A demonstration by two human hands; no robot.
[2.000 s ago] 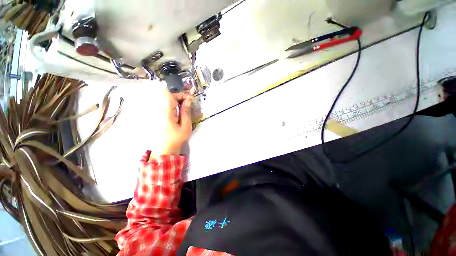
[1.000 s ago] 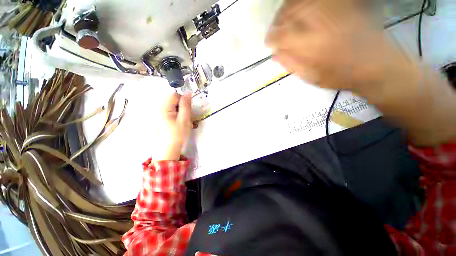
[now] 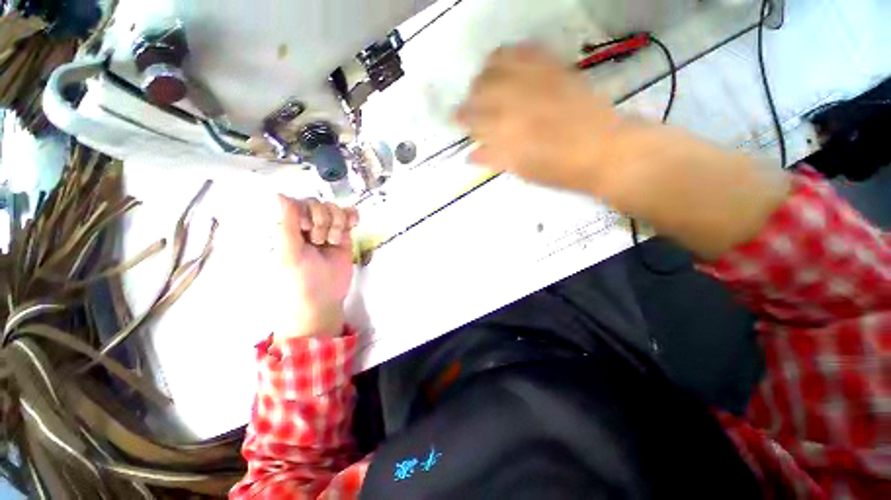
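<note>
The white sewing machine head spans the top of the view. Its presser foot and needle are beside a dark round knob. My left hand rests on the white table just below the knob, fingers curled; whether something small is in it cannot be told. My right hand is over the machine bed to the right of the needle, slightly blurred, fingers bent. Nothing can be made out in it. No strap shows under the needle.
A bundle of brown straps lies at the left, a few ends on the table. A red-handled tool lies behind my right forearm. A dark cable curves at the right. My black apron is below.
My right hand came in from the right and moved left towards the needle. My left hand drew slightly back from the needle, and its fingers curled. The view shifted a little.
</note>
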